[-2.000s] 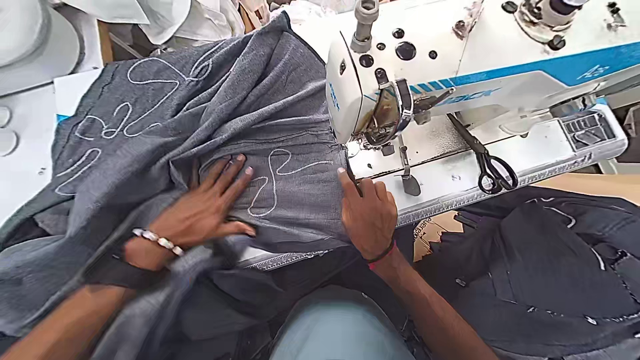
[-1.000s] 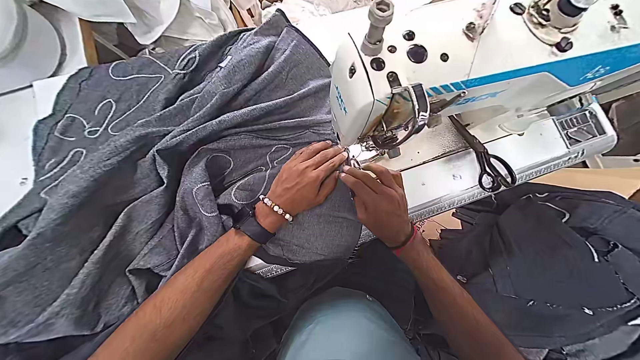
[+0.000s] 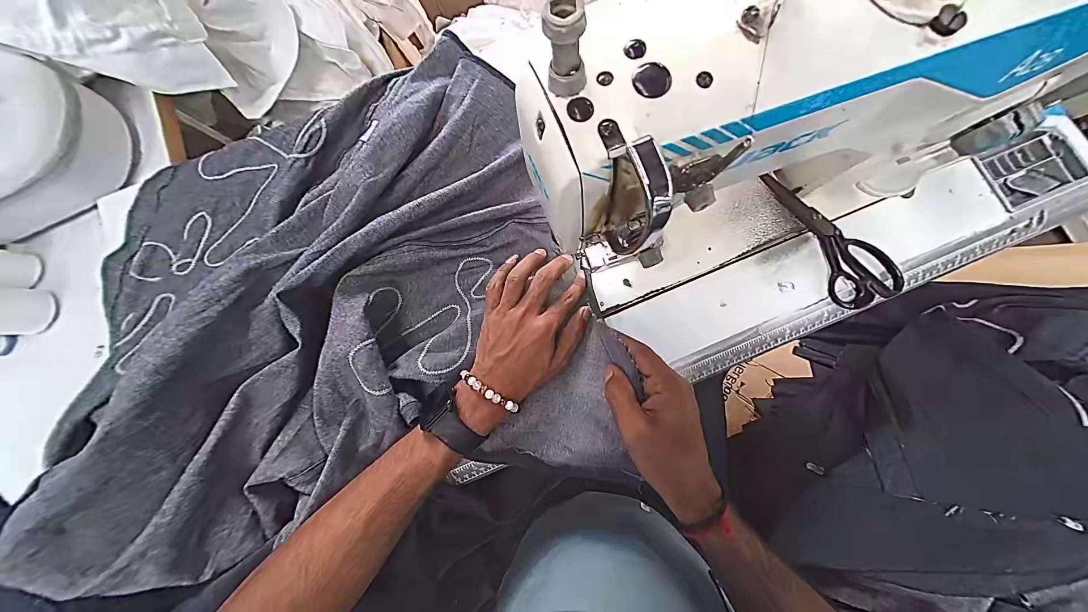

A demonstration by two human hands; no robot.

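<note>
Dark grey fabric with light cord-like lines on it spreads over the left of the machine bed, its right edge at the presser foot of a white and blue industrial sewing machine. My left hand lies on the fabric with its fingers a little apart, fingertips just beside the foot. Nearer to me, my right hand pinches the fabric's edge between thumb and fingers. The needle's tip is too small to make out.
Black-handled scissors lie on the machine bed at the right. Below them is a pile of dark cloth by brown cardboard. White cloth is heaped at the upper left, with white thread cones at the left edge.
One second ago both hands were together at the presser foot. My right hand has since moved back toward me along the fabric edge, and my left hand now lies flatter on the cloth.
</note>
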